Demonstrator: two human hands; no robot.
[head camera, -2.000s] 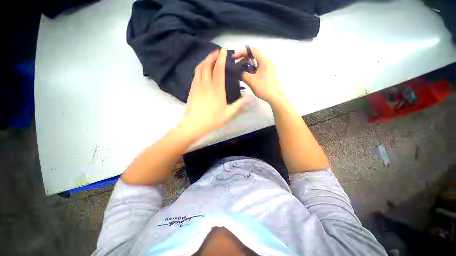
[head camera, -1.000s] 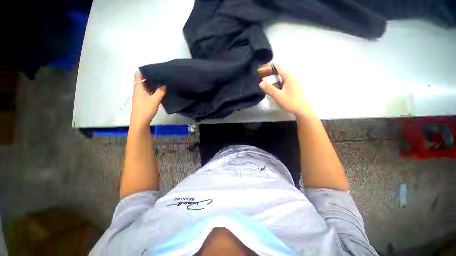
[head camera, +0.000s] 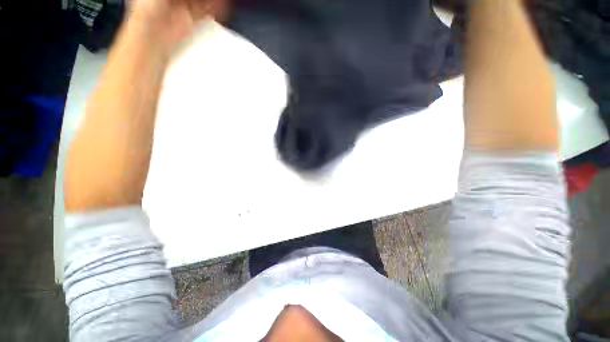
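The dark trousers hang blurred at the top centre, raised above the white table, with a rounded lower end hanging down near the middle. My left hand is at the top left edge, blurred and partly cut off, with its fingers at the upper left corner of the cloth. My right forearm reaches up at the right, and my right hand is beyond the top edge of the picture. No snips can be seen.
Dark cloth or clutter lies at the top left and top right. A blue thing is beyond the table's left end. A red thing is at the right, below the table edge. The speckled floor shows below the table.
Both hands have moved up and apart from the table's near edge. The trousers have moved up with them and are now raised and blurred. The snips seen in my right hand are out of view.
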